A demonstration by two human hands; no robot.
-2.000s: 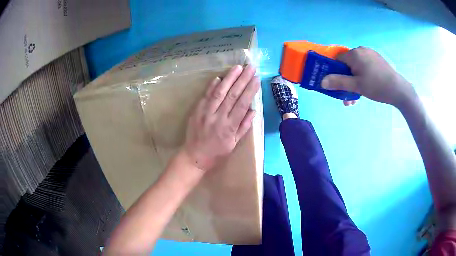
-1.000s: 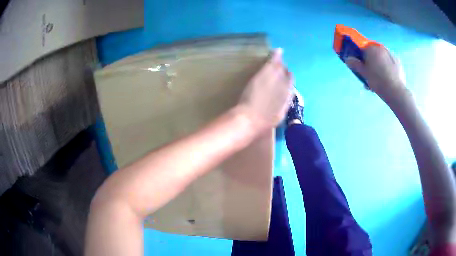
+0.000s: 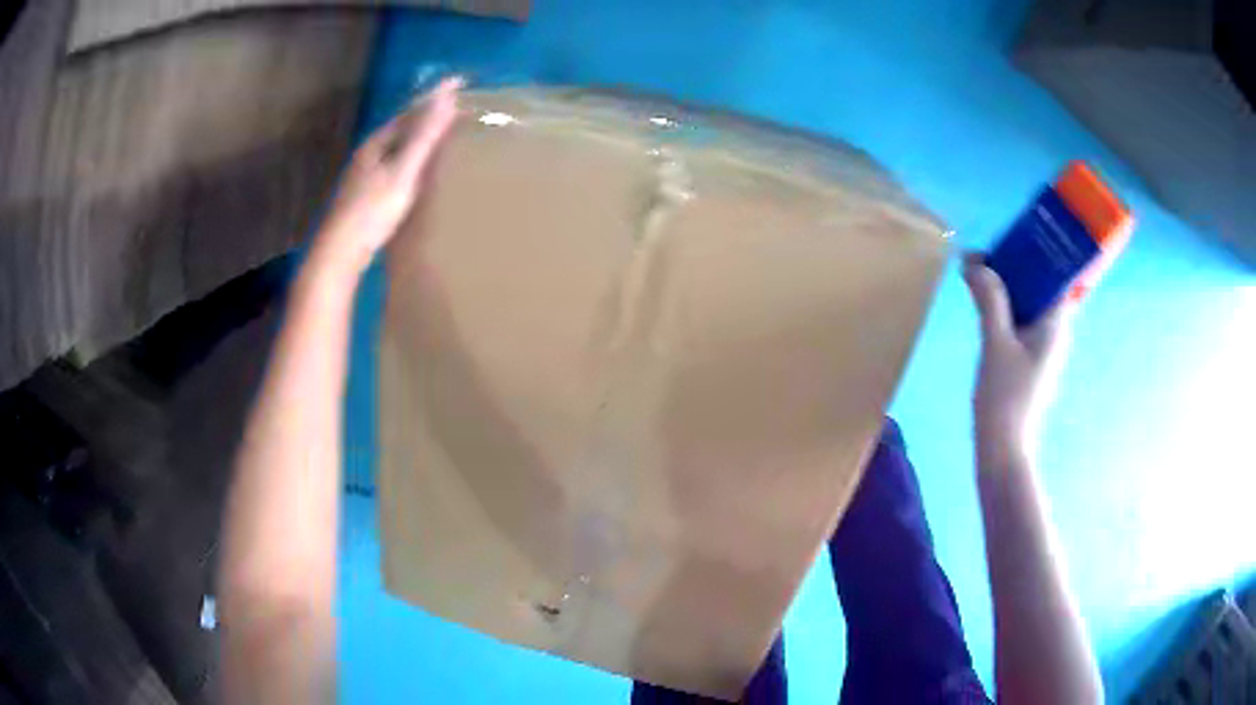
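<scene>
A large brown carton (image 3: 524, 317) fills the middle of the view, its closed face towards me. Shiny clear tape (image 3: 671, 186) runs down the middle seam and along the top edge. My left hand (image 3: 400, 172) is at the carton's upper left corner, fingers on the edge, slightly blurred. My right hand (image 3: 1022, 338) holds the orange and blue tape dispenser (image 3: 1058, 248) to the right of the carton's upper right corner. Whether the right fingertips touch the carton cannot be told.
Stacked flat cartons (image 3: 193, 193) stand at the left. A dark area lies below them. The floor (image 3: 771, 55) is bright blue. My purple trouser leg (image 3: 902, 579) shows under the carton. A grey object (image 3: 1205, 661) is at the lower right, and a greyish panel (image 3: 1150, 124) at the upper right.
The carton has turned and shifted right. My left hand has moved from its upper right edge to its upper left corner. My right hand has lowered, with the dispenser, close to the right corner.
</scene>
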